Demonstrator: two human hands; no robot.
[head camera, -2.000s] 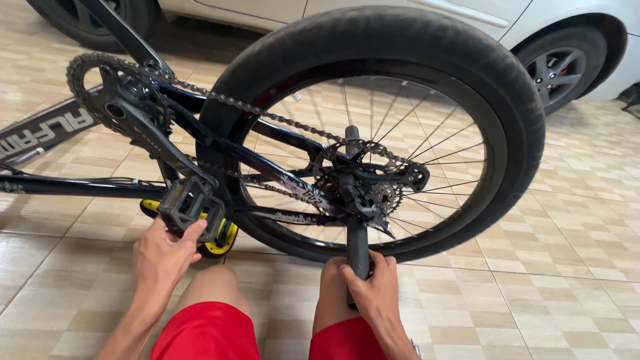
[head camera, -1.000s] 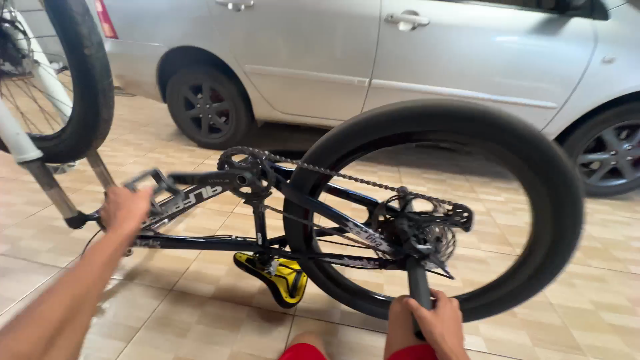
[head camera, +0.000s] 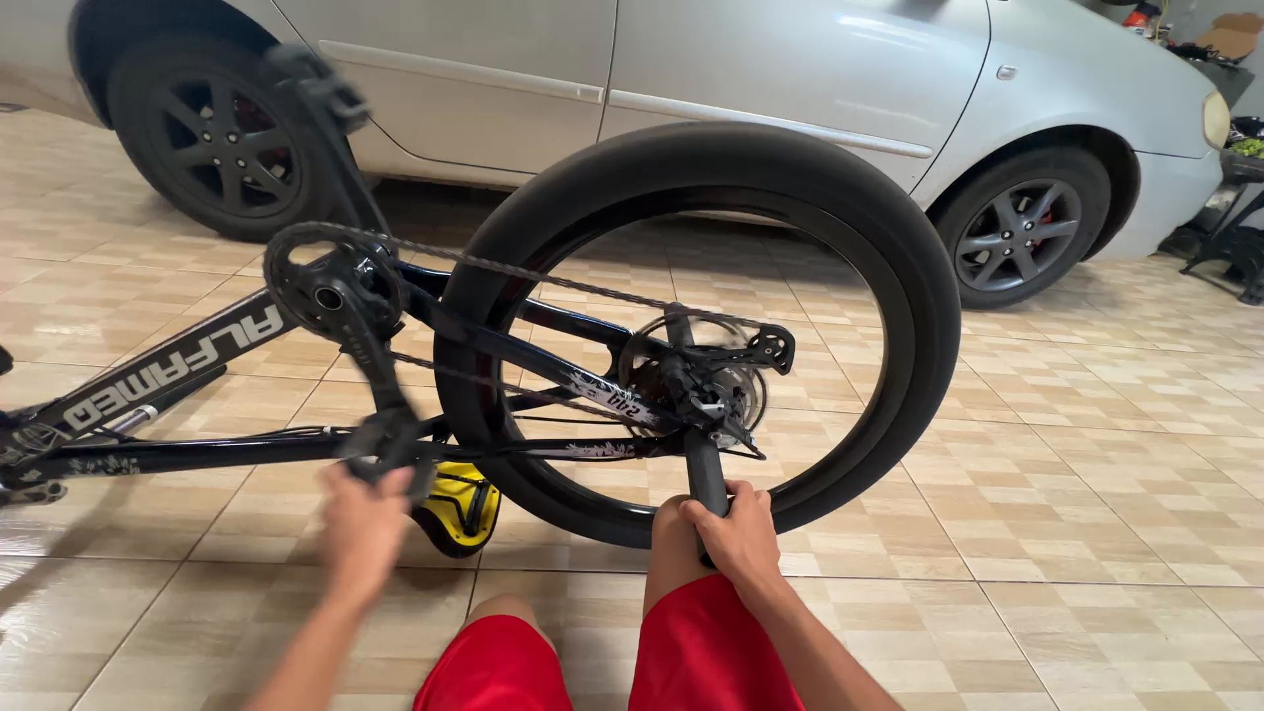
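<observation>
A bicycle stands upside down, its black frame (head camera: 158, 370) bearing lettering. My left hand (head camera: 363, 528) is blurred and grips the near pedal (head camera: 385, 456) at the end of the crank arm (head camera: 370, 360). From the chainring (head camera: 286, 281) the chain (head camera: 553, 281) runs back to the rear hub. The rear tire (head camera: 913, 286) is upright, its spokes blurred out. My right hand (head camera: 739, 528) is closed around a dark cylindrical bar (head camera: 705, 479) that sticks out from the hub beside my knee. The far pedal (head camera: 316, 89) is up high.
A yellow and black saddle (head camera: 459, 509) lies low by the tiled floor (head camera: 1086, 494). Behind the bicycle stands a silver car (head camera: 750, 89), with its wheels (head camera: 1022, 237) near the rear tire. At the far right is a dark stand (head camera: 1229, 232) with various things.
My left hand, beyond the crank toward the front of the bicycle a second ago, is now low and nearer me with the pedal, and the crank has turned. My right hand stays on the bar.
</observation>
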